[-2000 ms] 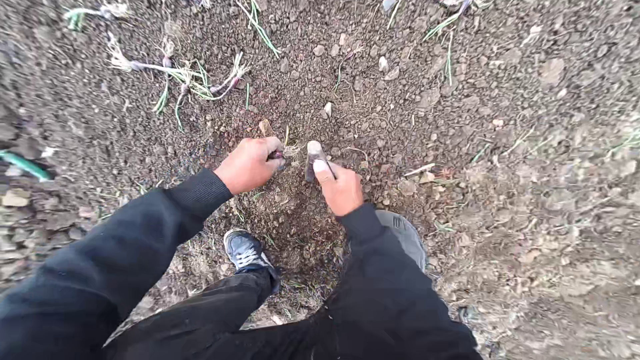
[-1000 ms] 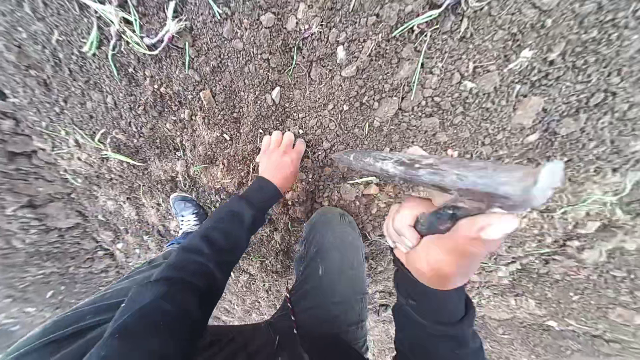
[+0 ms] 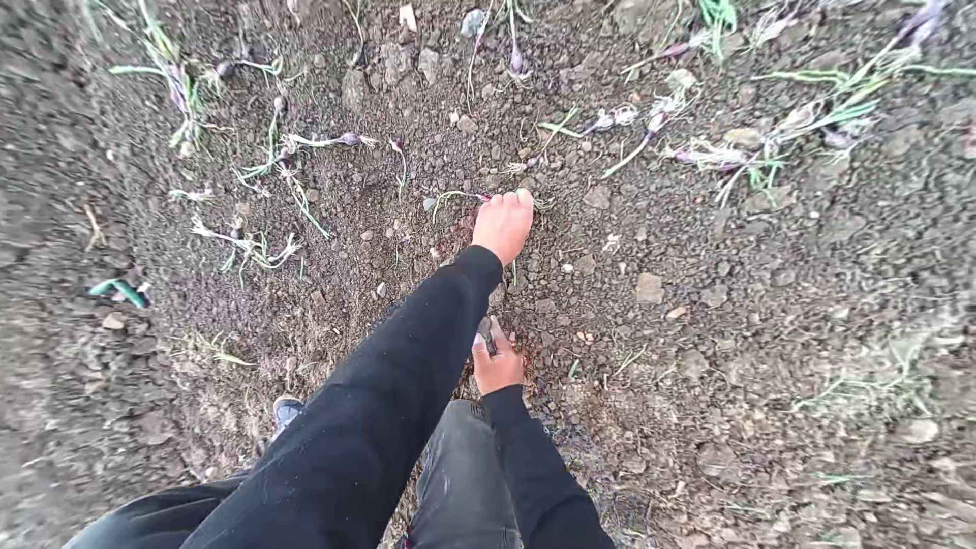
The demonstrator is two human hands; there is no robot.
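My left hand (image 3: 503,225) reaches out over the soil, its fingers curled at a small purple onion seedling (image 3: 483,197) whose green leaves and roots show on either side. Whether the fingers are closed on the seedling cannot be told. Nearer my body, my right hand (image 3: 499,366) grips a dark handle (image 3: 486,335); the left sleeve hides much of that tool. Other uprooted onion seedlings with purple bulbs (image 3: 349,139) lie on the ground at the upper left, and more (image 3: 717,156) at the upper right.
Crumbly brown soil (image 3: 610,343) with small stones surrounds both hands. My knee (image 3: 465,473) is just below the right hand, and a shoe (image 3: 287,412) shows to the left. A green stem piece (image 3: 118,291) lies at the far left.
My left hand has reached forward to the seedling. My right hand, which held the tool up at the right a second ago, is now lower and close beside my left forearm.
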